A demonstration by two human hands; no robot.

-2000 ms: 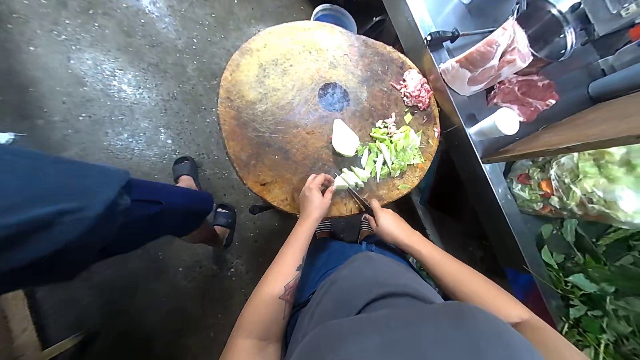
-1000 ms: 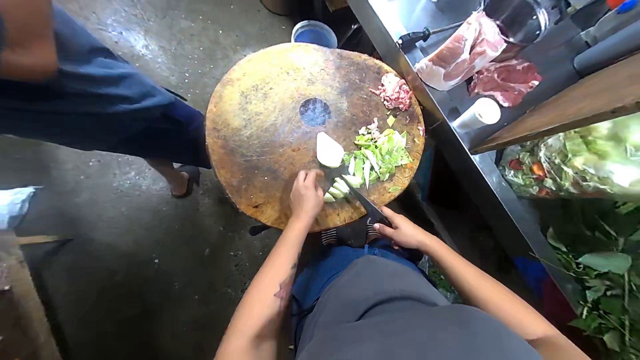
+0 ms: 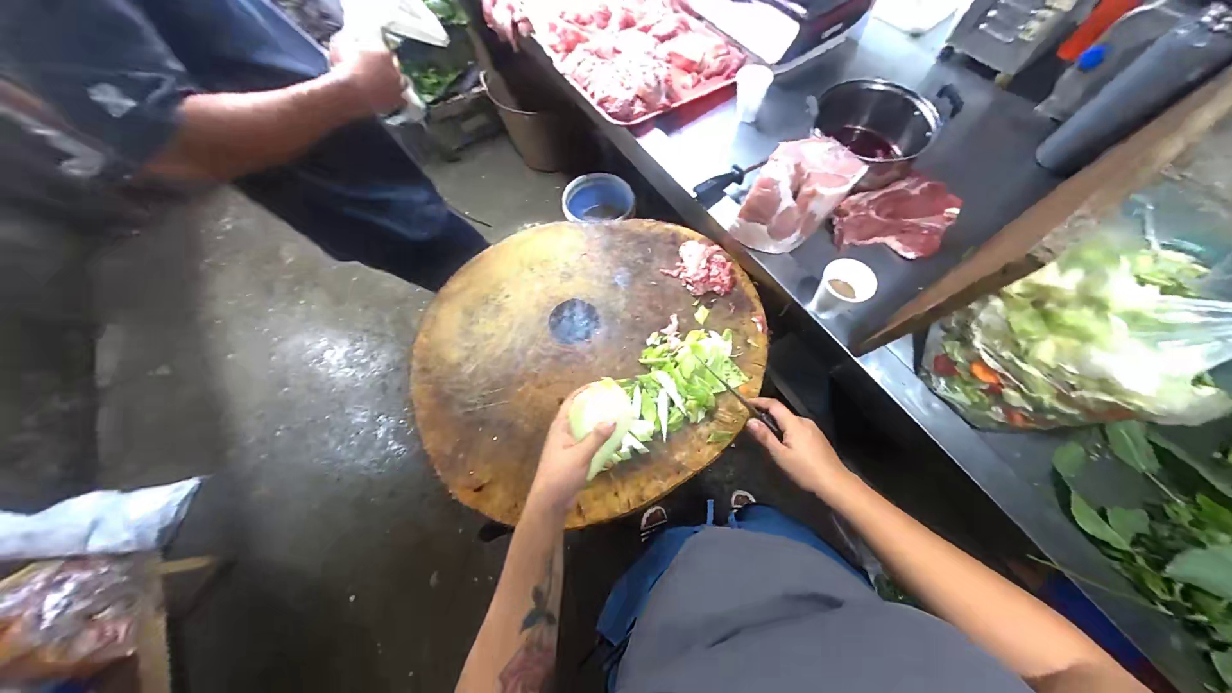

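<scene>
A round wooden chopping block (image 3: 500, 385) stands before me. My left hand (image 3: 570, 448) is closed around a pale green piece of vegetable (image 3: 599, 412) near the block's front edge. In my right hand (image 3: 791, 445), at the block's right front edge, is the handle of a knife (image 3: 736, 390); its blade reaches over the chopped green vegetable (image 3: 679, 380). That chopped heap lies right beside the piece in my left hand. Behind it, at the back right of the block, sits a small pile of chopped raw meat (image 3: 705, 268).
On the metal counter (image 3: 948, 409) at right are raw meat pieces (image 3: 799, 192), a black pot (image 3: 878, 125), a white cup (image 3: 845, 284) and a red meat tray (image 3: 664, 111). A bag of vegetables (image 3: 1088, 337) lies nearer. A blue bucket (image 3: 599, 197) and another person (image 3: 279, 125) are beyond the block.
My left hand has taken hold of the pale vegetable piece, which lay on the block before. The knife has moved right, over the chopped greens. The other person stands farther forward. The view has shifted.
</scene>
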